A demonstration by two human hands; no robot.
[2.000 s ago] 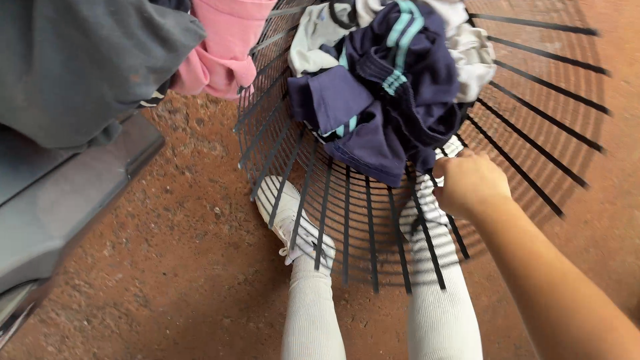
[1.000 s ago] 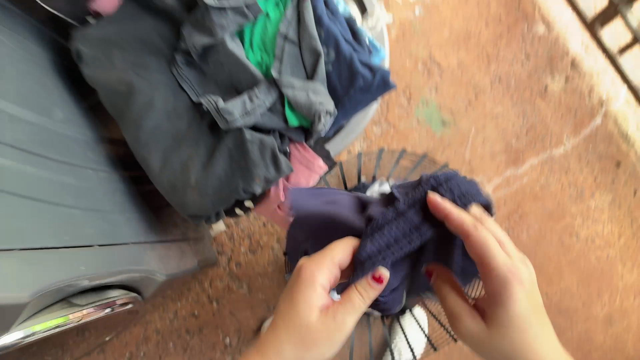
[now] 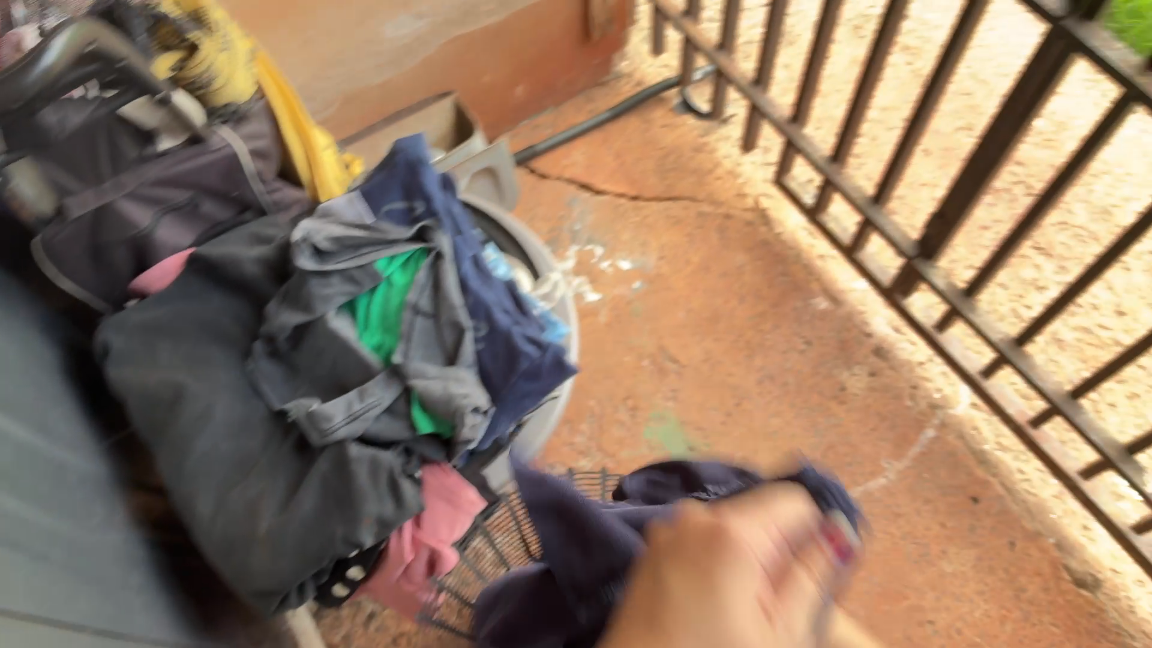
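My left hand [image 3: 729, 558], blurred, reaches up from the bottom edge with its fingers closed on a navy blue garment [image 3: 576, 540]. The cloth hangs to the left of the hand, over a dark wire basket [image 3: 504, 540], and a bunched part shows beyond the knuckles. A bit of my right hand or forearm [image 3: 850, 630] shows behind the left one at the bottom; its fingers are hidden. Left of the basket, a grey tub [image 3: 562, 396] is heaped with grey garments [image 3: 351, 333], a green cloth [image 3: 391, 297] and a navy cloth [image 3: 504, 351]. Pink cloth [image 3: 432, 531] hangs toward the basket.
A dark grey panel [image 3: 63, 468] fills the left edge. Behind the heap are a dark bag [image 3: 171, 180], a yellow cloth [image 3: 297, 126] and a beige plastic container [image 3: 459, 126]. A black hose [image 3: 603, 117] lies by the wall. A metal railing [image 3: 909, 243] crosses the right side.
The view has swung up toward the railing and wall. Two seconds ago the navy garment lay in the basket; one second ago both hands held it up. The left hand has since moved across the right.
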